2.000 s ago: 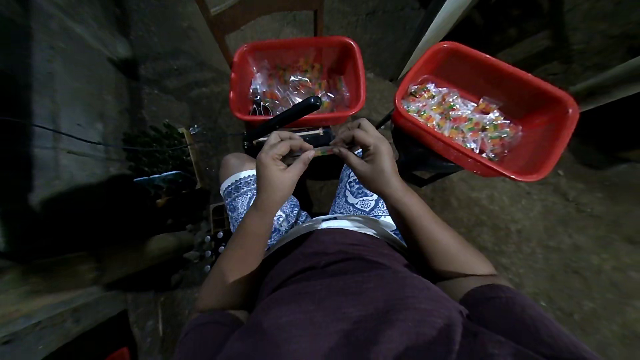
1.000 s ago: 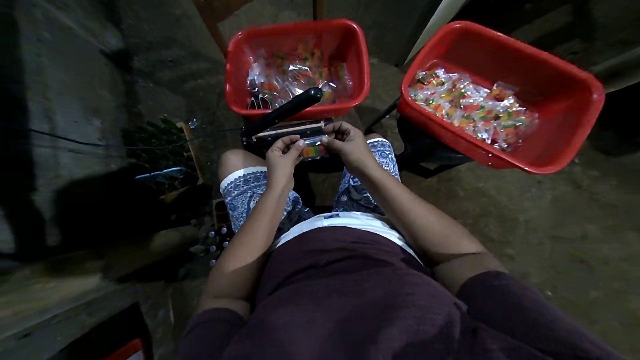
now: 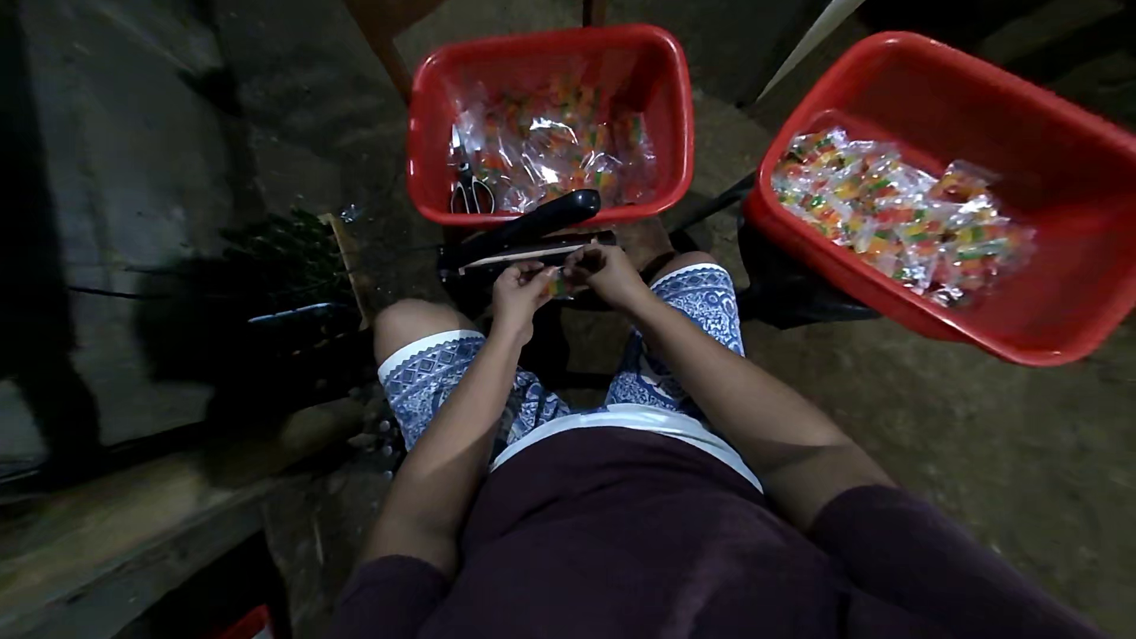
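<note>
Between my fingertips is a small clear packet of colourful sweets (image 3: 556, 285), just above my lap. My left hand (image 3: 519, 293) pinches its left side and my right hand (image 3: 604, 271) pinches its upper right edge. Directly beyond them lies a hand-operated impulse sealer (image 3: 524, 248), its black lever raised at an angle. Behind the sealer, a red plastic basin (image 3: 549, 213) holds many clear sweet packets (image 3: 550, 151) and a pair of scissors (image 3: 470, 191) with dark handles. What the sealer rests on is partly hidden.
A second red plastic basin (image 3: 896, 297) stands to the right, with a heap of filled sweet packets (image 3: 896, 213) in it. Wooden chair parts (image 3: 382, 44) rise behind the first basin. Dark plants (image 3: 284, 262) and a thin cable (image 3: 98, 291) are at left.
Both hands have shifted from holding a narrow strip-like thing up between them to holding a packet low by the sealer's front edge. The view has tilted slightly.
</note>
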